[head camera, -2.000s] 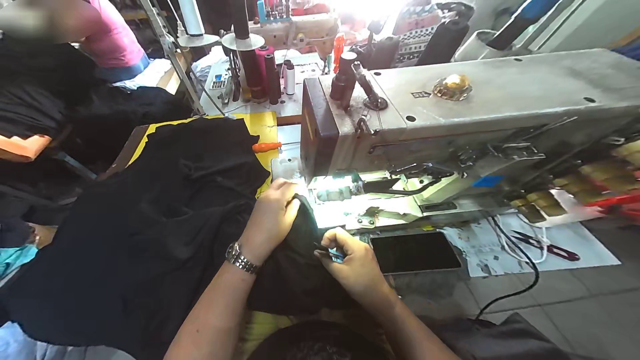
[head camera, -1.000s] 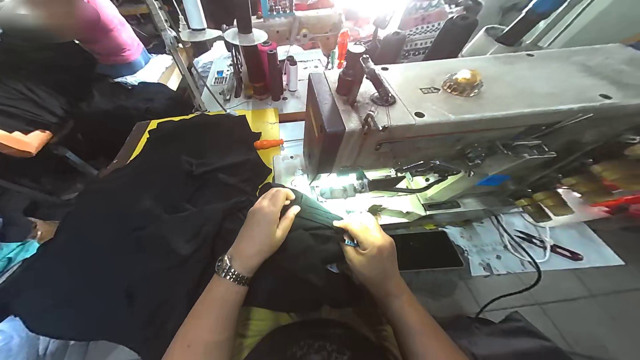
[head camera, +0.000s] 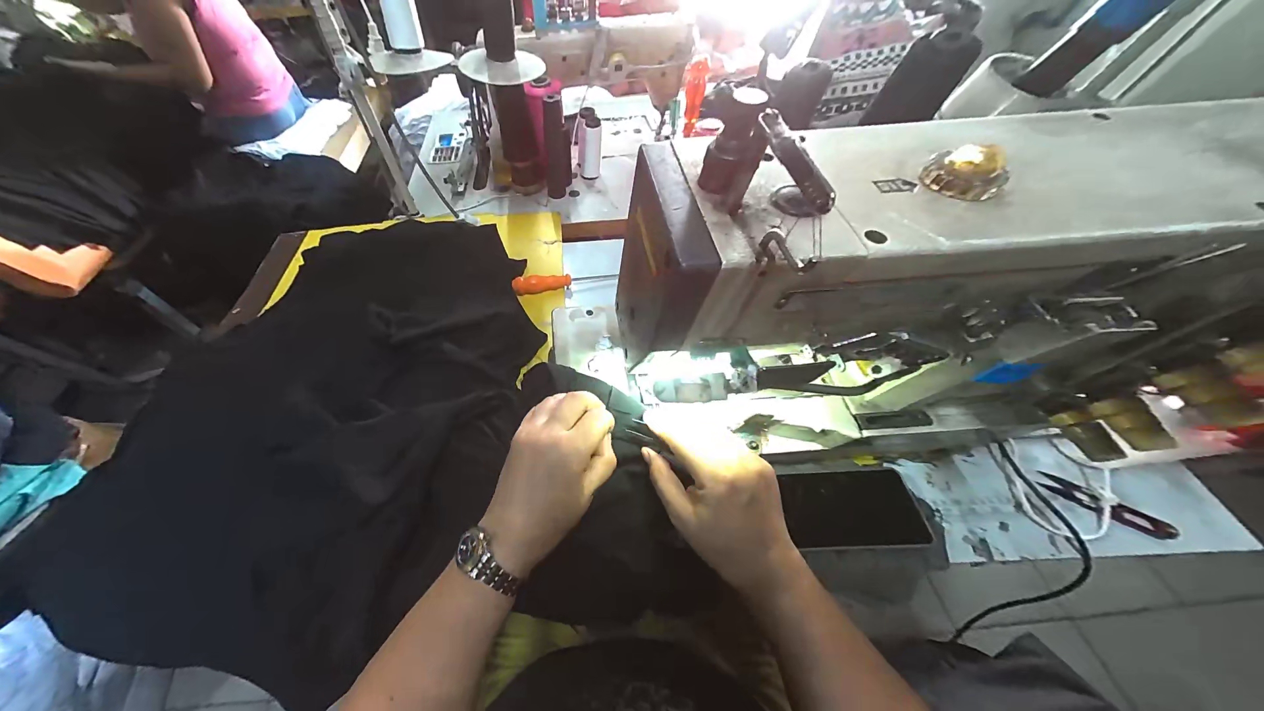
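Note:
Black fabric (head camera: 296, 444) spreads over the left side and reaches under both hands. My left hand (head camera: 558, 464), with a metal-banded wristwatch (head camera: 484, 561) on its wrist, grips a fold of it with curled fingers. Close by on the right, my right hand (head camera: 716, 484) pinches the same cloth between thumb and forefinger; a thin dark item shows at its fingertips, too small to name. Both hands are just in front of the lit work area of an industrial sewing machine (head camera: 938, 227). The needle cannot be made out in the glare.
Beside the machine bed lies an orange-handled screwdriver (head camera: 541, 284). A dark-screened phone (head camera: 854, 509) lies right of my right hand, with thread snips (head camera: 1116, 509) and a black cable (head camera: 1071, 583) beyond. Thread cones (head camera: 590, 146) stand behind. A person in pink (head camera: 242, 59) is at the back left.
My hands were apart along a stretched fabric edge one second ago; now they are closer together, and the right hand has moved nearer the machine's lit area.

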